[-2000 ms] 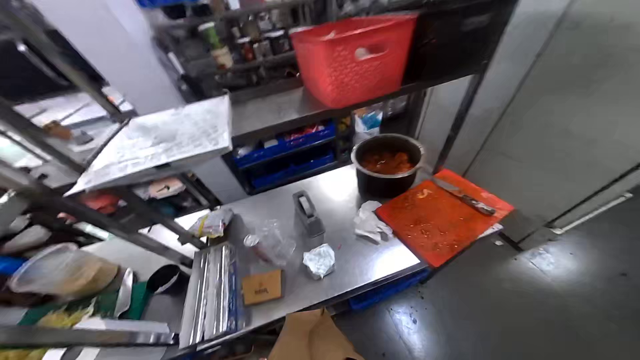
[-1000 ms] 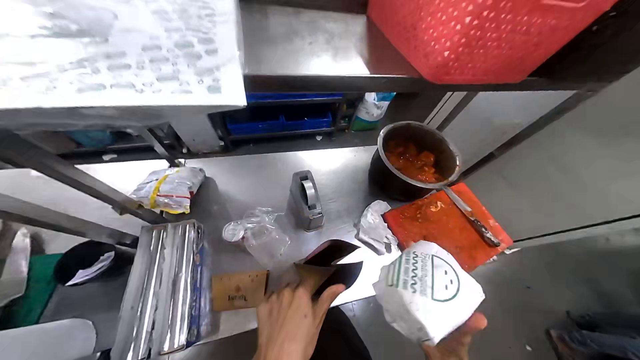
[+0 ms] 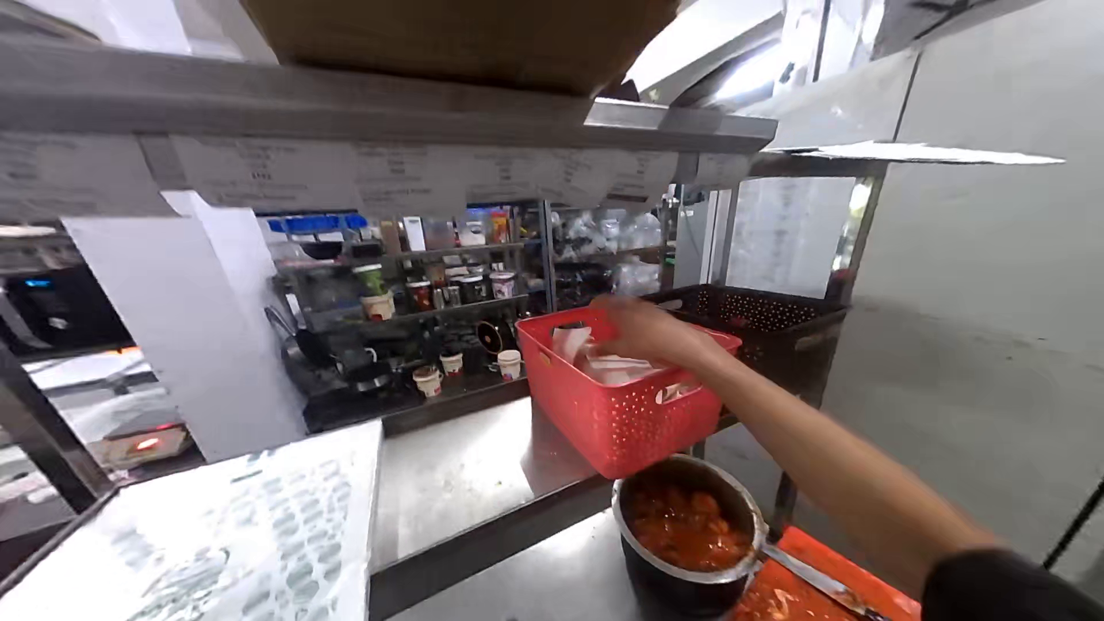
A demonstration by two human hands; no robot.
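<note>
My right hand [image 3: 642, 332], blurred, reaches over the red plastic basket [image 3: 573, 405] on the steel shelf; its fingers hang above the white papers or packets [image 3: 617, 366] inside, and whether they grip anything cannot be told. My left hand is out of view. Below the basket stands a metal pot [image 3: 630, 539] of red sauce with chunks. Beside it lies a knife [image 3: 815, 576] on an orange-red cutting board [image 3: 888, 595], under my forearm.
A dark perforated crate [image 3: 768, 315] stands behind the basket, close to the wall. Overhead runs a metal shelf [image 3: 388, 99] with papers along its edge. A white printed sheet or box [image 3: 259, 535] lies at lower left.
The view has swung up to the shelves. A second ago my left hand was at a brown paper pouch and my right held a white printed package; now my right hand is over the red basket.
</note>
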